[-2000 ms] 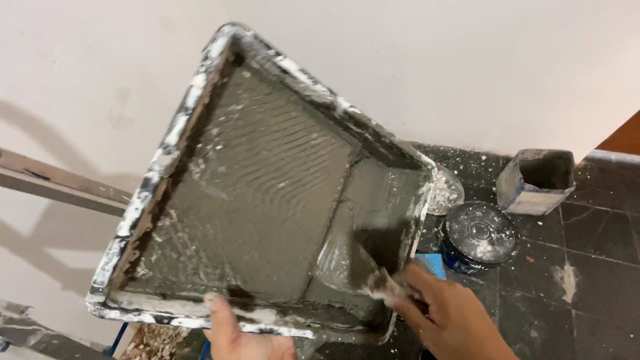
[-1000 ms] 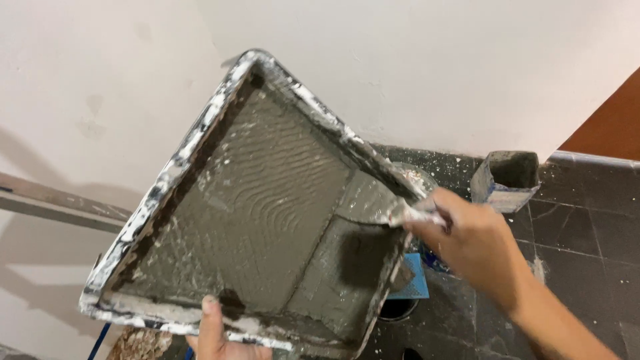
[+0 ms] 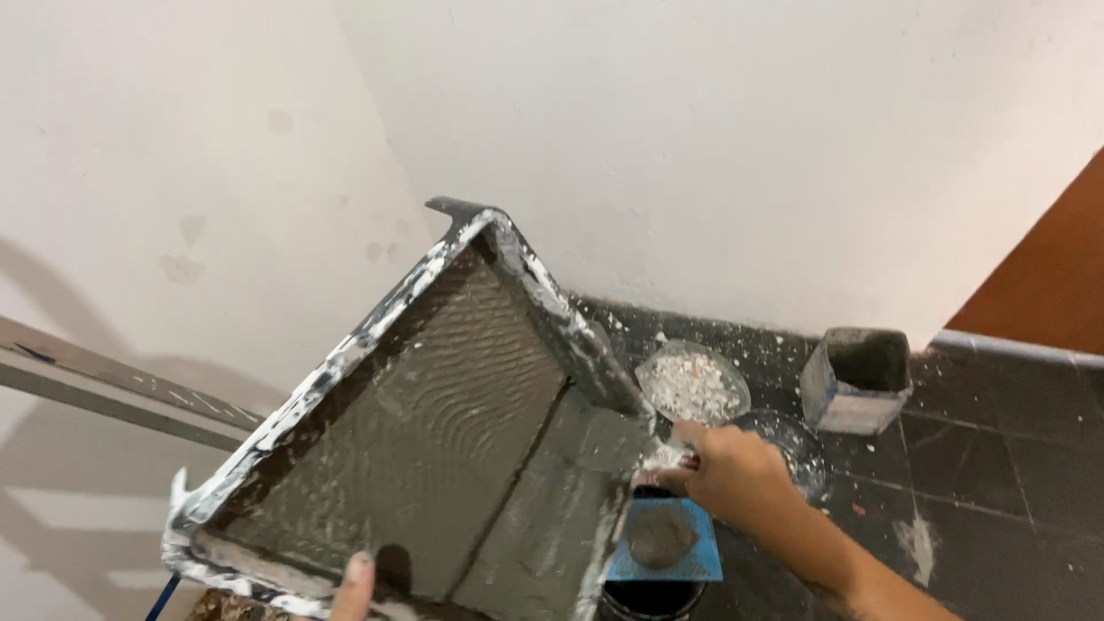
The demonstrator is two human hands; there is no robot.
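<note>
A paint roller tray (image 3: 345, 355), crusted with white and dark residue, is tilted and coated inside with grey wet material. Its ribbed slope lies left, its well right. My left hand (image 3: 354, 591) grips the tray's bottom edge, a finger over the rim; the rest is out of frame. At the well's right rim, my right hand (image 3: 733, 470) holds a spatula-like tool (image 3: 662, 459) smeared white at its handle end. The tool's blade is hard to make out against the grey coating. Below that hand, a blue perforated sheet (image 3: 707, 552) carries a grey lump over a dark bucket (image 3: 651, 598).
On the dark tiled floor stand a clear container of white chips (image 3: 694, 384), a dark speckled lid or tub (image 3: 798, 448) and a stained square container (image 3: 858, 405). A beam (image 3: 129, 379) juts in at left. White walls (image 3: 690, 155) rise behind; debris is scattered along their base.
My right hand has pulled the tool from the well's middle up and over to its right rim. The tray sits lower and more tilted in view. More of the blue sheet shows.
</note>
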